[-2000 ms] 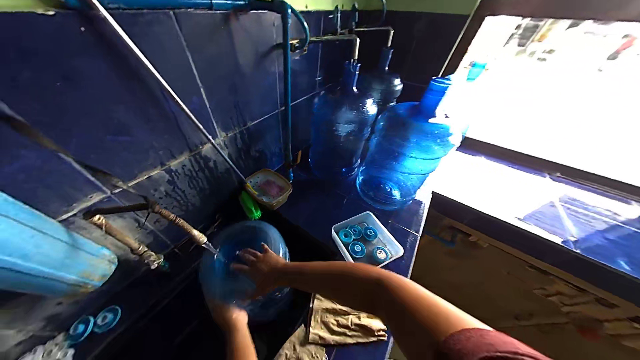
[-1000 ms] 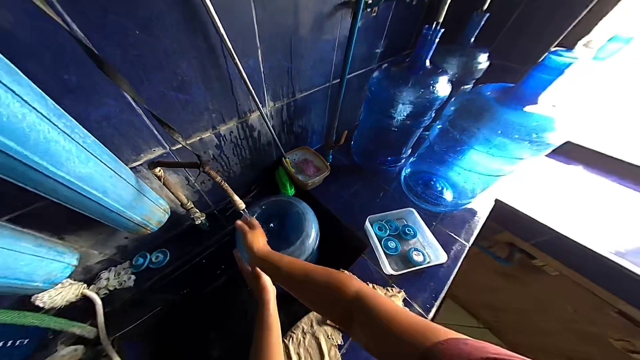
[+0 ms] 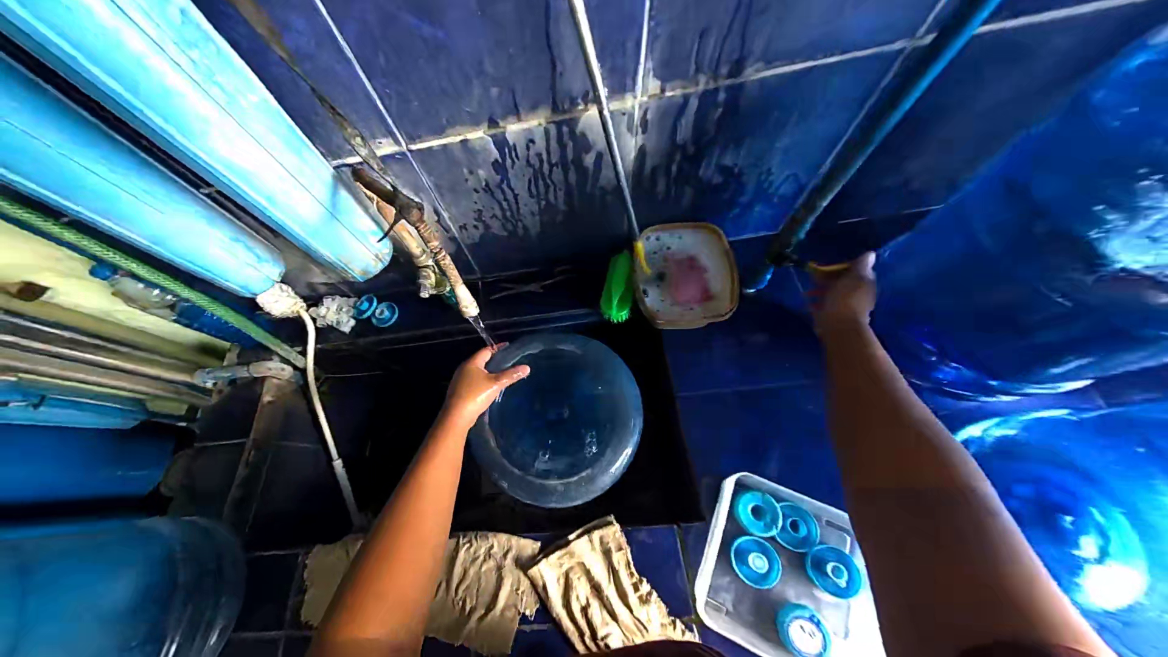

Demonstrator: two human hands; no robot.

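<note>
A large clear blue water jug [image 3: 558,420] stands bottom up in the dark basin. My left hand [image 3: 484,388] rests on its upper left edge, thumb spread from the fingers, in a thin stream of water from the wrapped spout [image 3: 464,297]. My right hand [image 3: 844,292] is stretched out to the right, by a small yellow-orange piece [image 3: 829,267] near the foot of a blue pipe [image 3: 885,123]; its grip is blurred. Left of that hand are a square tub [image 3: 689,283] with soapy liquid and a pink thing, and a green brush [image 3: 618,287].
A white tray [image 3: 721,547] of several blue caps [image 3: 755,561] lies at lower right, near big blue jugs [image 3: 1049,228]. Brown cloths [image 3: 598,584] lie along the basin's front edge. Light blue cylinders [image 3: 228,119], a green hose [image 3: 155,274] and a white hose [image 3: 319,392] are at left.
My right hand has left the jug and reached out to the right, near the pipe's foot. My left hand stays on the jug. The view has moved closer over the basin.
</note>
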